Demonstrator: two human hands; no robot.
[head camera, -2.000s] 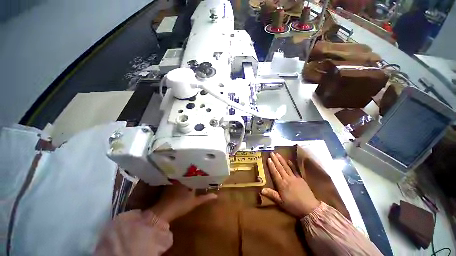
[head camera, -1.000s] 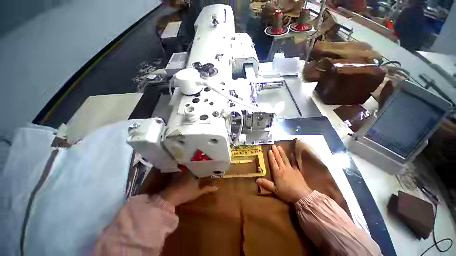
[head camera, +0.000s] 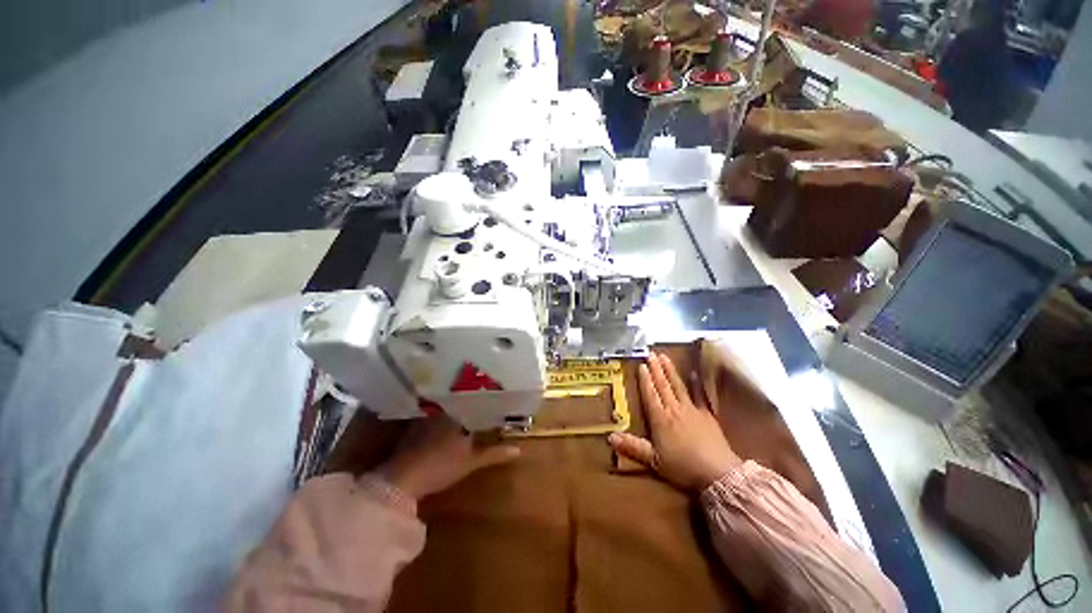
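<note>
A brown garment panel lies spread under both hands, with a seam line down its middle. The yellow presser clamp frame sits on the cloth under the white machine head. My right hand lies flat on the cloth just right of the frame, fingers pointing forward, thumb out to the left by a small folded edge. My left hand rests on the cloth at the front left of the head, which hides most of its fingers; the thumb shows.
A control panel stands at the right. Stacked brown pieces and thin cord lie below it. Brown bundles and thread cones are behind. Pale cloth hangs at the left. A dark plate edge runs along the right.
The view has shifted slightly. Both hands stay in nearly the same place on the cloth, beside the frame. No clear movement of the panel relative to the frame shows.
</note>
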